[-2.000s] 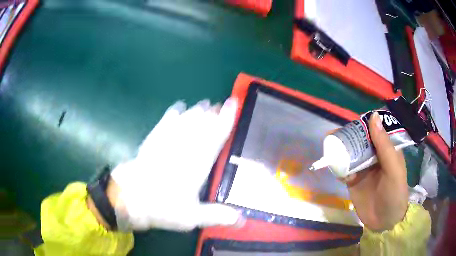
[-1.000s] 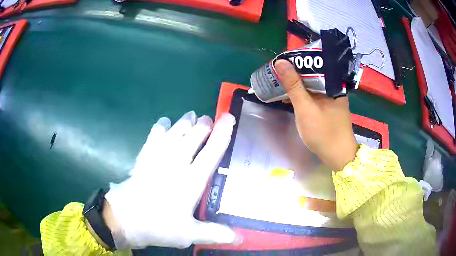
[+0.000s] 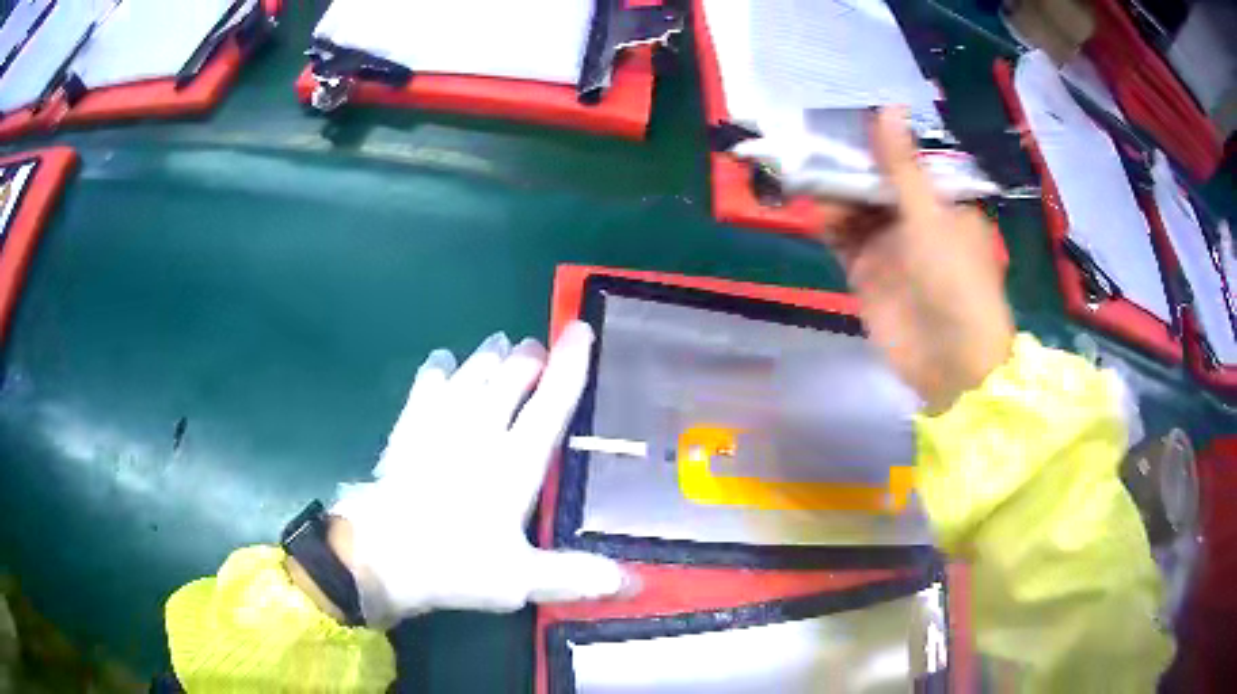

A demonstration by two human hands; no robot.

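A silver-grey display panel (image 3: 638,366) with a black border lies on a red foam tray (image 3: 678,587). An orange-yellow flex cable (image 3: 800,491) and a small white strip (image 3: 606,445) are on its back. My left hand (image 3: 455,475), in a white glove, lies flat at the panel's left edge, fingers spread and thumb on the red tray. My bare right hand (image 3: 929,285) holds the blurred glue tube (image 3: 848,160) above the panel's far right part. The nozzle is too blurred to make out. A second panel (image 3: 746,658) shows at the bottom edge.
White-topped clamped units on red boards stand behind, such as one at the back (image 3: 461,34) and one at the right (image 3: 1106,190). A clear crumpled plastic bag (image 3: 1160,481) lies right of my sleeve. Another red tray (image 3: 38,217) is at the left edge.
The tube has gone from above the flex cable to the panel's far left corner, then right along the far edge. My left hand stays at the left edge. The view has shifted, showing more behind.
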